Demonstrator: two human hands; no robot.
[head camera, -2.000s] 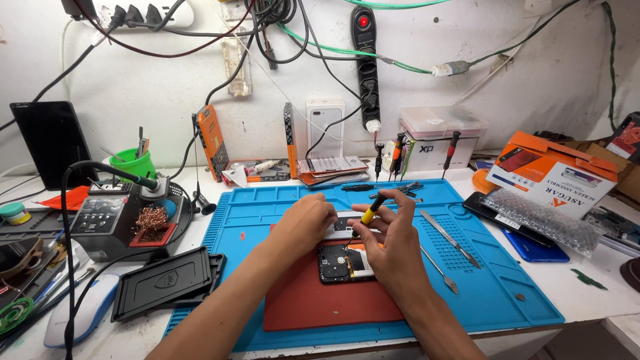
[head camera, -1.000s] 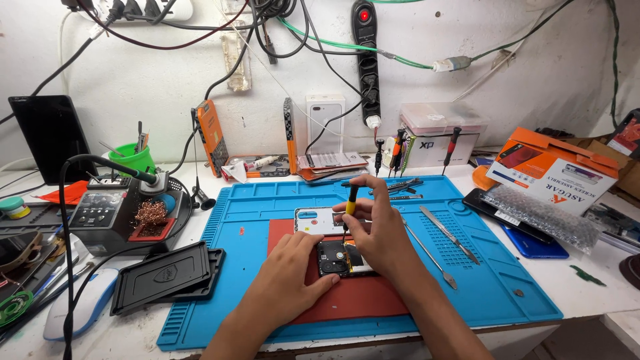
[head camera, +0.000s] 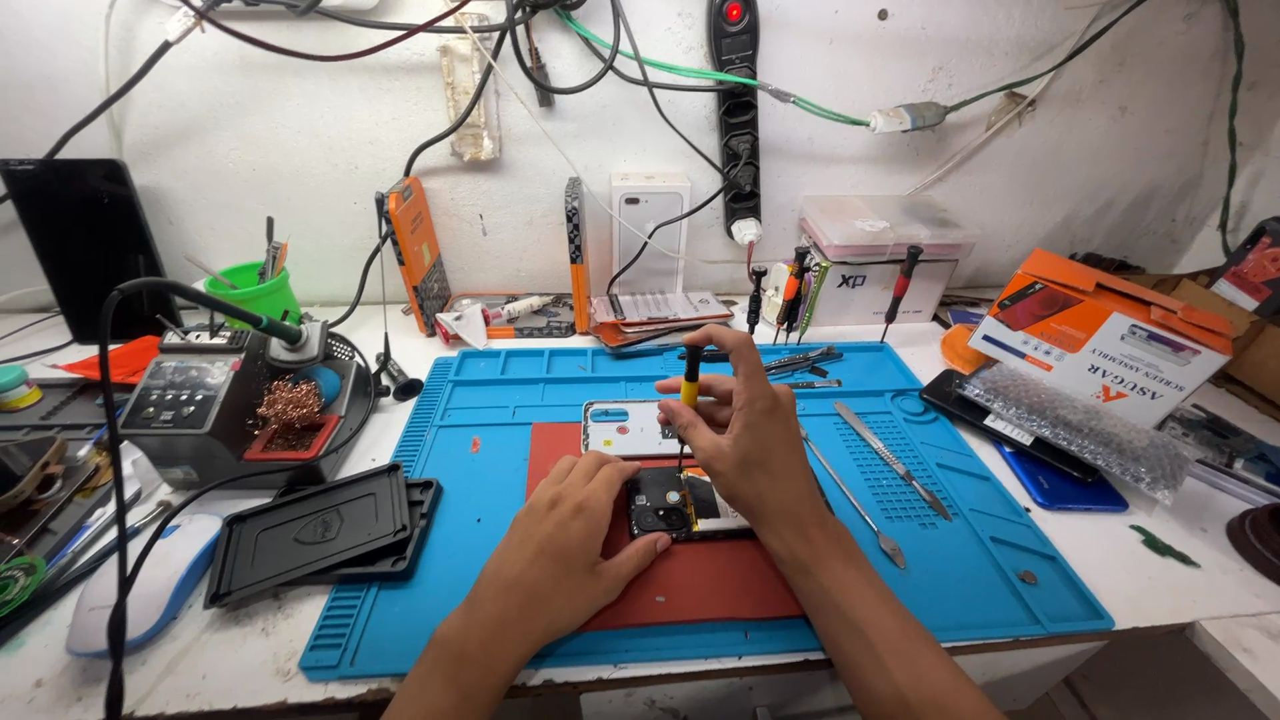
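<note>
My right hand [head camera: 745, 430] holds a yellow and black precision screwdriver [head camera: 690, 385] upright, its thin shaft reaching down to an opened smartphone [head camera: 660, 500]. The phone lies on a red pad [head camera: 690, 590] with its camera module and battery exposed. Flat beside the phone's left end, my left hand [head camera: 570, 530] has its thumb and fingertips against the edge. Behind the phone lies a light back cover [head camera: 605, 428] with its inner side up, partly hidden by my right hand. The screwdriver's tip is too small to tell whether it sits in a screw.
A blue silicone repair mat [head camera: 470, 520] lies under the pad. On its right are a metal spudger [head camera: 870, 515] and a scalpel-like tool [head camera: 895, 460]. Black trays [head camera: 330, 520] and a soldering station [head camera: 240, 400] stand left. Boxes [head camera: 1100, 340] and bubble wrap [head camera: 1080, 430] lie right.
Two seconds ago both hands were together over the back cover and the phone's upper edge. My left hand has since moved down to the phone's left side, and the screwdriver now stands upright over it.
</note>
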